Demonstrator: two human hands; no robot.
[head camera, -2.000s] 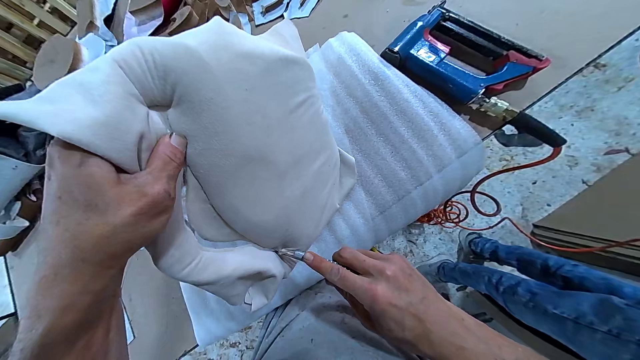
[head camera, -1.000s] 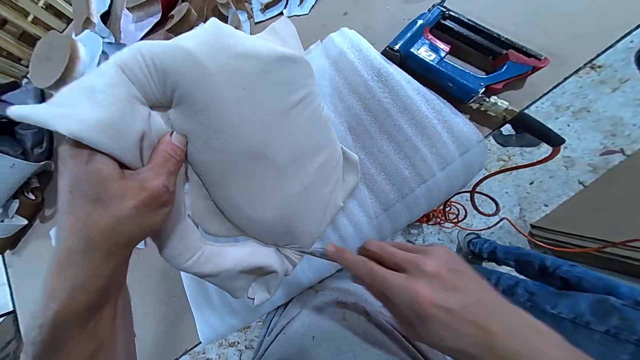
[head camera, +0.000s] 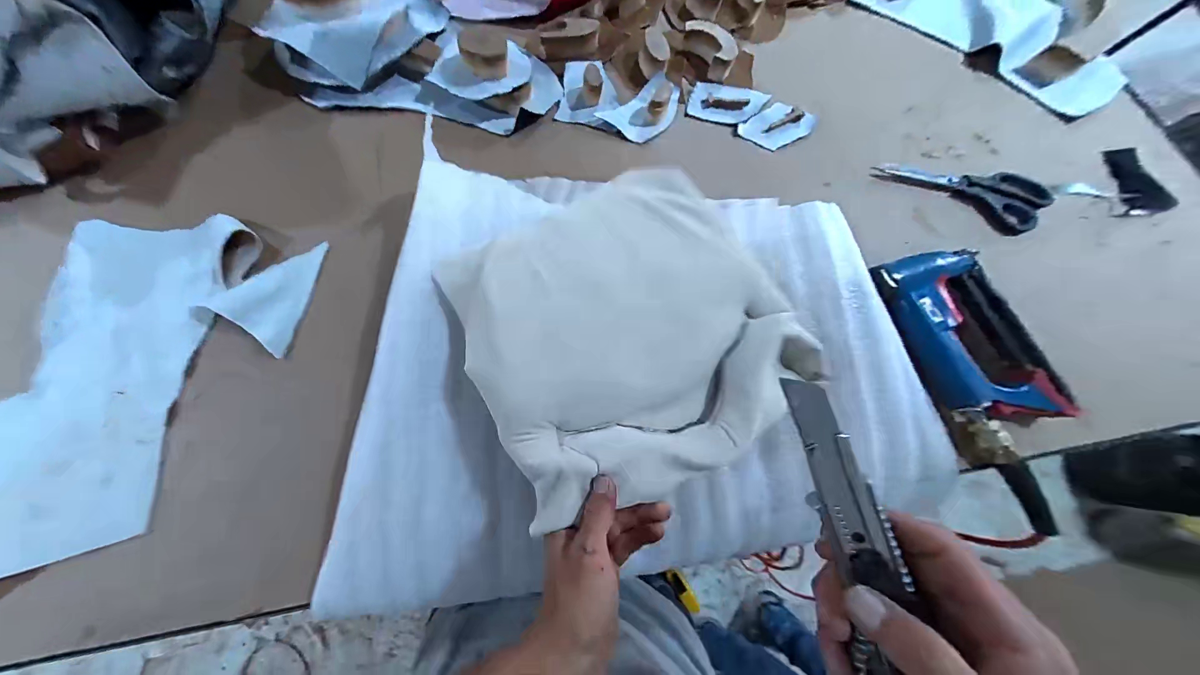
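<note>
A padded piece covered in off-white upholstery material (head camera: 609, 309) lies on a folded sheet of white packing foam (head camera: 403, 487), with a curved seam along its lower right part. My left hand (head camera: 591, 544) pinches the loose material at its lower edge, thumb on top and fingers partly beneath. In my right hand (head camera: 919, 600) is a metal snap-off utility knife (head camera: 844, 487), its blade pointing up and left. The blade tip appears close to the right corner of the cover; whether it touches cannot be told.
A blue pneumatic stapler (head camera: 947, 328) with a hose lies right of the foam, below black-handled scissors (head camera: 994, 192). A cut piece of pale material (head camera: 122, 356) is at left. Brown and pale offcuts (head camera: 581, 56) pile along the back. A person's jeans (head camera: 787, 628) show below the table edge.
The covered piece has gone from being held up and tilted to resting on the foam. My left hand has moved to its lower edge. The knife is away from the seam. The view has shifted widely.
</note>
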